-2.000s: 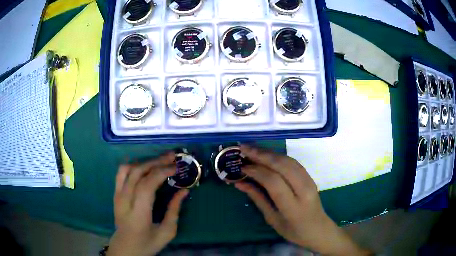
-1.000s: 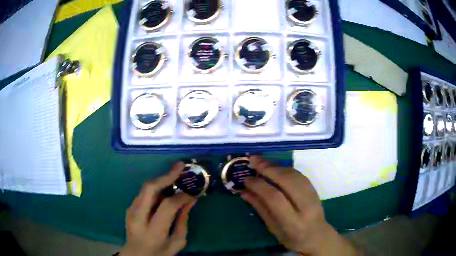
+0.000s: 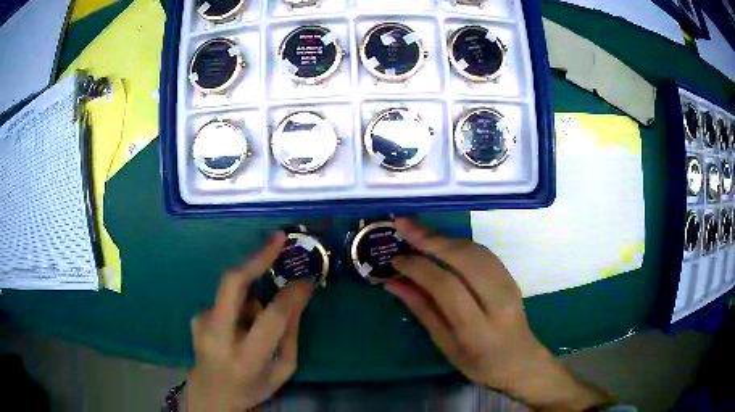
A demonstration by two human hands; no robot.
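Two round smartwatch heads with gold rims, black lit faces and white film tabs are on the green mat below the tray. My left hand [image 3: 250, 322] is at the left smartwatch head [image 3: 300, 259], with fingers on its left rim and lower face. My right hand [image 3: 467, 302] has its fingers around the right side of the right smartwatch head [image 3: 379, 251], one fingertip over its face. The two watch heads are a little apart. The blue-rimmed watch tray [image 3: 359, 201] holds several more watch heads in white pockets, some with shiny reflecting faces.
A clipboard with a gridded record sheet [image 3: 44, 193] lies at the left on a yellow folder [image 3: 137, 105]. A white sheet with yellow edges [image 3: 564, 217] lies right of centre. A grey-beige strip [image 3: 604, 72] and another watch tray [image 3: 673, 201] are at the right.
The view has shifted, so the tray sits higher and further left than one second ago. The left hand's fingers have spread, one at the upper rim and others at the lower face.
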